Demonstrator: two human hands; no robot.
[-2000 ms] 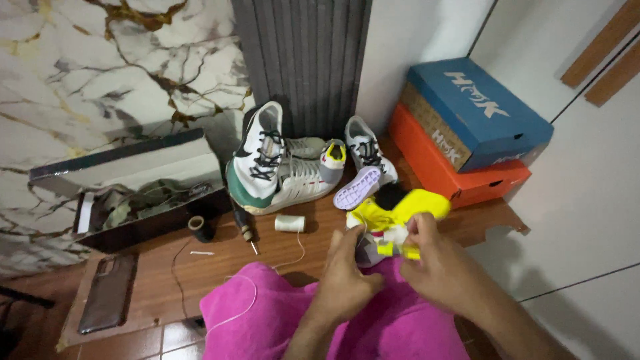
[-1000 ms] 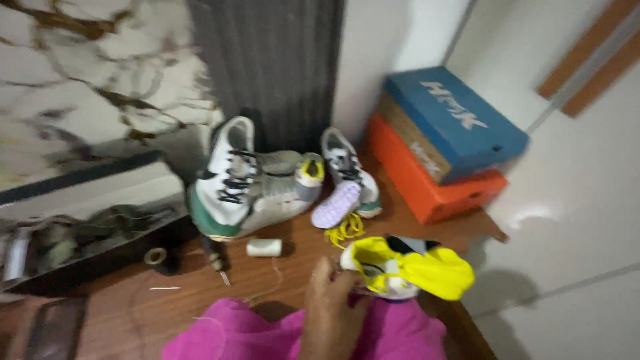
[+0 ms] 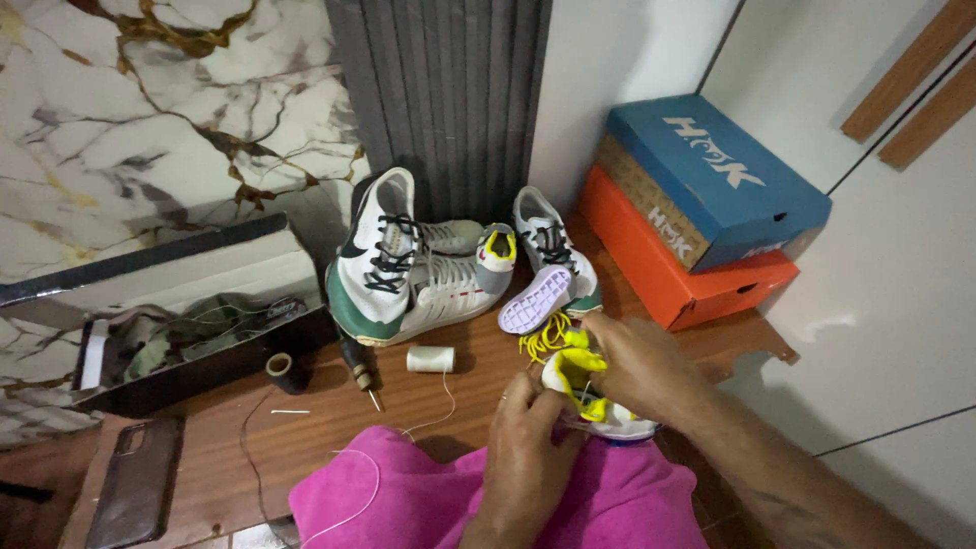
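Observation:
A small white shoe with a yellow lining (image 3: 621,428) rests on the pink cloth over my lap. My left hand (image 3: 534,435) grips its near left edge, fingertips bunched at the rim. On the other side, my right hand (image 3: 629,358) holds bright yellow material at the shoe's opening; its fingertips are partly hidden. Yellow laces (image 3: 545,341) lie just beyond the shoe, beside a small lilac shoe sole (image 3: 536,300). A spool of white thread (image 3: 431,359) lies on the wooden bench, its thread trailing to the cloth. Left of it is an awl with a dark handle (image 3: 357,358).
White-and-green sneakers (image 3: 381,263) and pale sneakers (image 3: 457,293) stand at the back. An orange shoebox (image 3: 686,286) carries a blue one (image 3: 724,183). At left are an open black box (image 3: 206,381), a dark thread spool (image 3: 282,372), a white stick (image 3: 290,412) and a phone case (image 3: 137,484).
My right hand, out of sight one second ago, is back at the shoe. The yellow material that spread to the shoe's right is now gathered near that hand.

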